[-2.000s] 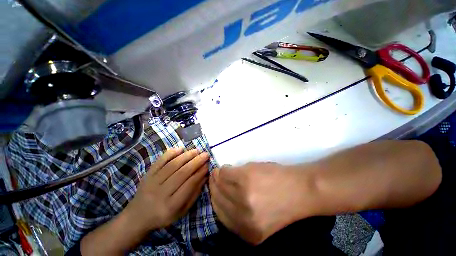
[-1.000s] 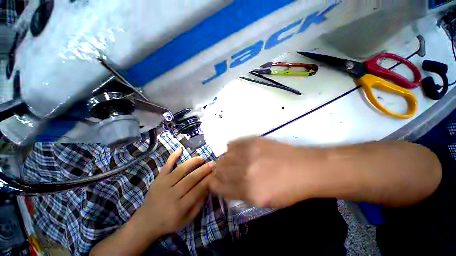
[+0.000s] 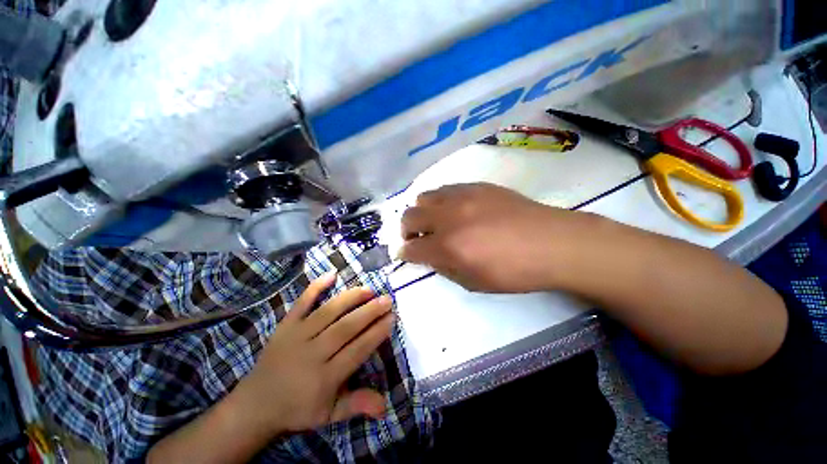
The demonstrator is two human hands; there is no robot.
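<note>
The plaid fabric [image 3: 172, 349] lies in folds under and left of the machine head, its narrow strip running to the presser foot [image 3: 364, 258]. My left hand [image 3: 317, 353] lies flat on the fabric with fingers apart, fingertips just below the presser foot. My right hand [image 3: 481, 237] is over the white bed, right of the presser foot, fingers curled with fingertips toward the needle area. Whether it holds anything cannot be seen. The tweezers are not visible.
The white machine head [image 3: 218, 86] with a blue stripe spans the top. Thread snips [image 3: 537, 139] and scissors [image 3: 696, 188] with red and yellow handles lie on the bed at right, beside a black hooked object [image 3: 778, 168]. A curved metal bar [image 3: 136, 335] crosses the left side.
My right hand has moved off the fabric, up and right over the bed. My left hand stays on the cloth, its thumb now showing. The camera view has shifted, and the tweezers no longer show.
</note>
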